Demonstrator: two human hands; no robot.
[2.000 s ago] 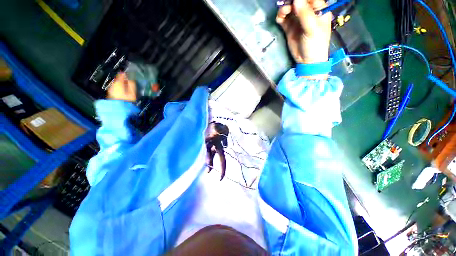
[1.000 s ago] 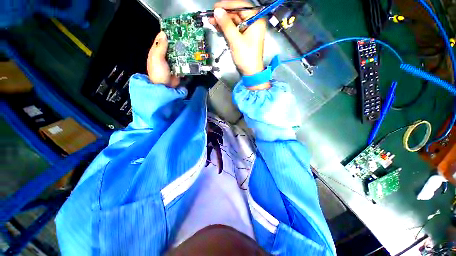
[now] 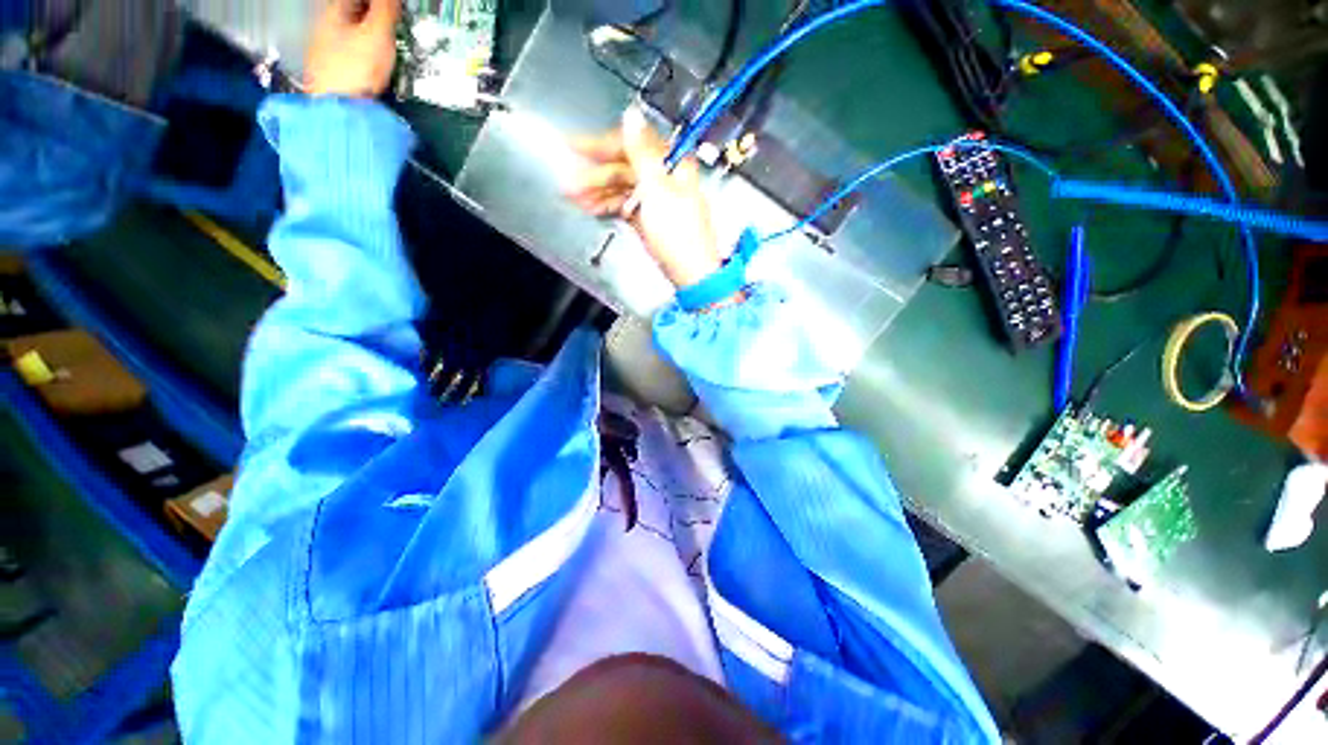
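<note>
A green-and-white circuit board [image 3: 449, 56] lies at the top left edge of the bench. My left hand [image 3: 350, 51] is just left of it, partly cut off by the top edge; whether it grips the board cannot be told. My right hand [image 3: 648, 189] is over the pale sheet [image 3: 859, 284], its fingers blurred and partly spread. The end of a thick blue cable [image 3: 772, 56] meets this hand near the thumb; a firm hold is not clear. A blue strap [image 3: 721, 280] is on my right wrist.
A black remote control [image 3: 1002, 240], a blue pen-like stick [image 3: 1073, 317] and a tape roll [image 3: 1200, 361] lie on the right. Two circuit boards lie nearer, one white-and-green [image 3: 1081, 463], one green [image 3: 1151, 524]. Black leads [image 3: 699, 88] lie beyond my right hand. An orange box [image 3: 1293, 342] is at the right.
The board was in my left hand near the centre; it and the hand are now farther left and up. My right hand has moved down and slightly left, away from the board, its fingers more spread.
</note>
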